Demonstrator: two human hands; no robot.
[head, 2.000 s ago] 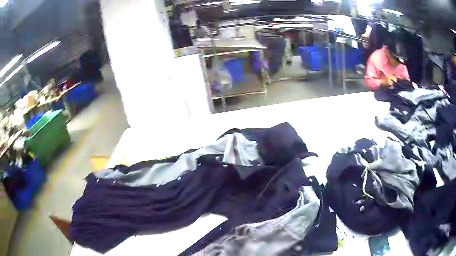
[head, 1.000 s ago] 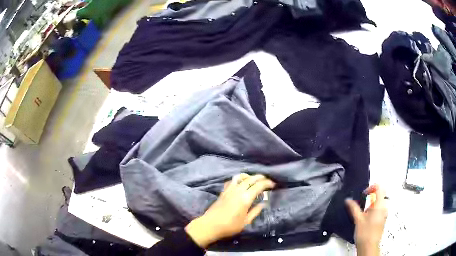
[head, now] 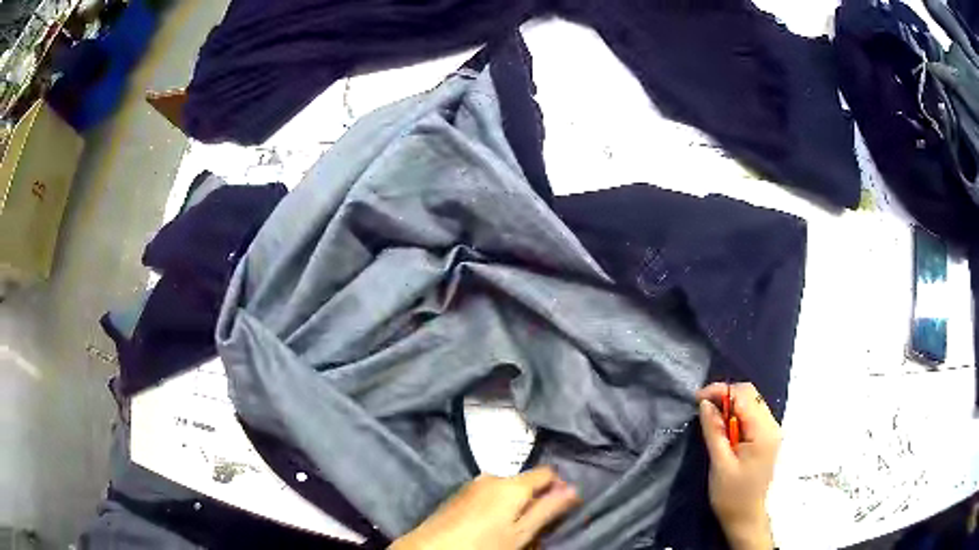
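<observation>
A denim jacket, grey-blue inside and near-black outside, lies spread on the white table nearest me. My left hand is at its near edge, on the grey cloth just below a hole that shows the table; it is slightly blurred and its grip on the cloth is unclear. My right hand holds the orange thread snips in its fingers, at the jacket's right side, with thumb and fingertip touching the grey edge beside the dark cloth. The blades are hard to make out.
Another dark jacket lies across the far side of the table. A dark and grey heap is at the upper right, above a dark flat rectangle, perhaps a phone. Dark cloth lies at lower left; a tan box stands on the floor.
The view has tilted down from the aisle and a person in pink. Since the last earlier frame, my right hand has moved left to the grey edge, and a hole has opened in the grey cloth.
</observation>
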